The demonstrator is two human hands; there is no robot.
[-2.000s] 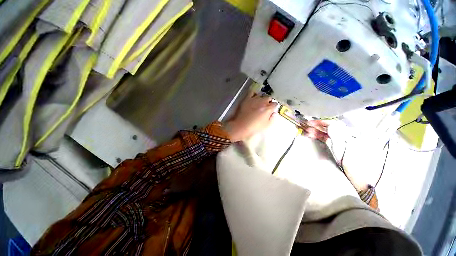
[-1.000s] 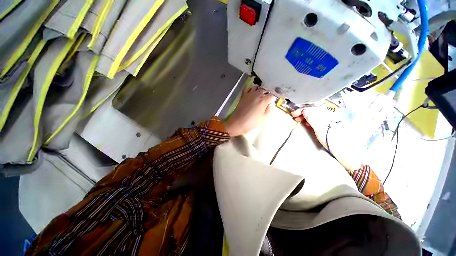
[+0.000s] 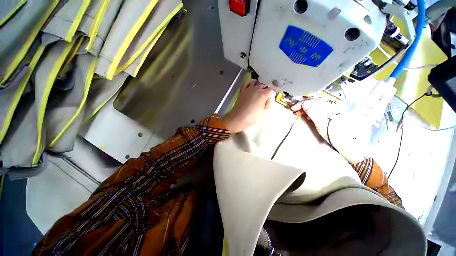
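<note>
A large beige fabric panel (image 3: 250, 175) lies under the machine head and hangs toward my lap, folded into an open tube. A thin dark line runs up it toward the needle area. My left hand (image 3: 250, 104) rests on the fabric beside the head, fingertips at its lower edge; its grip is partly hidden. My right hand (image 3: 311, 116) is at the needle area (image 3: 285, 100), fingertips together at the fabric's edge, partly washed out by glare. The white sewing machine head (image 3: 310, 50) has a blue badge and red switch, and hides part of the work.
Heaped grey pieces with yellow edges (image 3: 55, 85) lie at the upper left. A smooth metal side plate (image 3: 165, 82) lies between them and the machine. A blue hose (image 3: 411, 50), black cables (image 3: 400, 135) and a black-framed box (image 3: 444, 75) are at the right.
The machine head sits further up and left in the picture than before, as the view shifted. My right fingers have moved closer to the needle area. The fabric tube opening shows wider.
</note>
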